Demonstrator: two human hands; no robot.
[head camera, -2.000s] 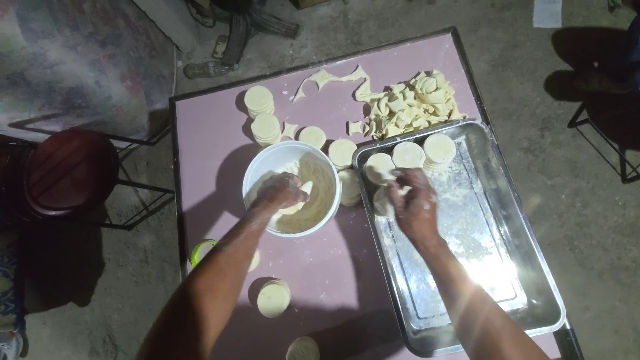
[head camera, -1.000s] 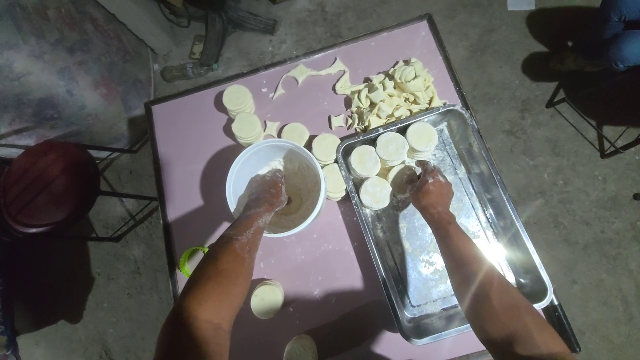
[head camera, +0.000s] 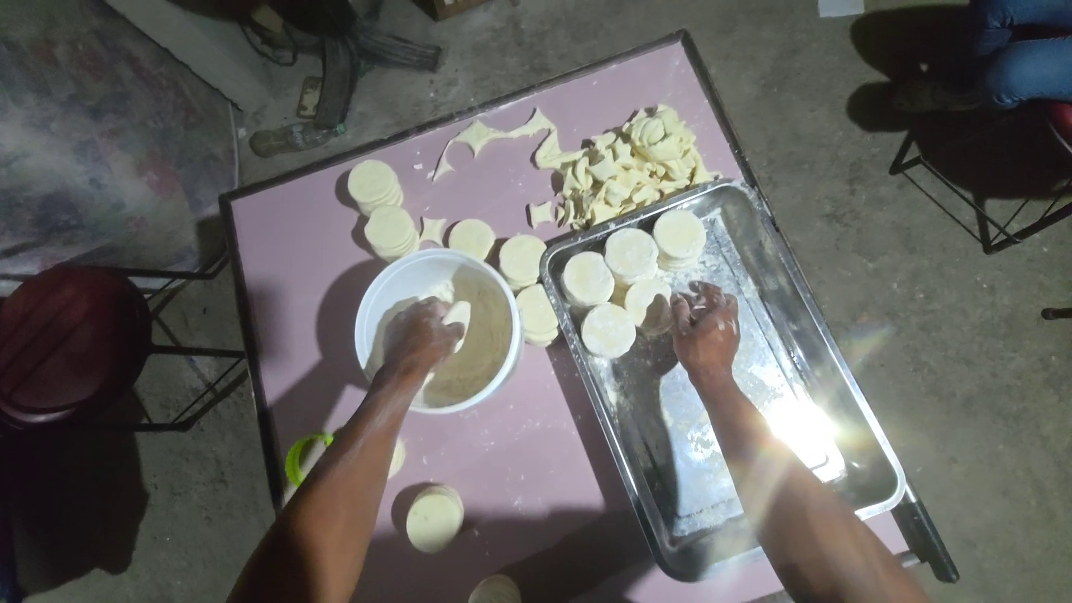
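Observation:
My left hand (head camera: 419, 335) is inside the white plastic bucket (head camera: 365, 314), gripping a pale dough round (head camera: 457, 320) above the flour in it. Over the metal tray (head camera: 787, 243), my right hand (head camera: 706, 325) hovers or rests beside a dough round (head camera: 648, 305), its fingers floury and curled; whether it holds anything cannot be made out. Stacked, floured dough rounds (head camera: 631, 254) fill the tray's upper left corner. More stacks of dough rounds (head camera: 390, 232) stand on the pink table (head camera: 511, 469) behind and right of the bucket, and another stack (head camera: 435, 517) lies nearer me.
A heap of dough scraps (head camera: 632, 167) lies against the tray's far edge. A green ring-shaped item (head camera: 303, 456) is partly behind my left forearm. A red stool (head camera: 71, 343) stands left of the table. A seated person's legs (head camera: 1022, 59) show at the upper right.
Two seconds ago my right hand was over the tray's left side; it has moved right, and more dough rounds now show in the tray. My left hand stays in the bucket.

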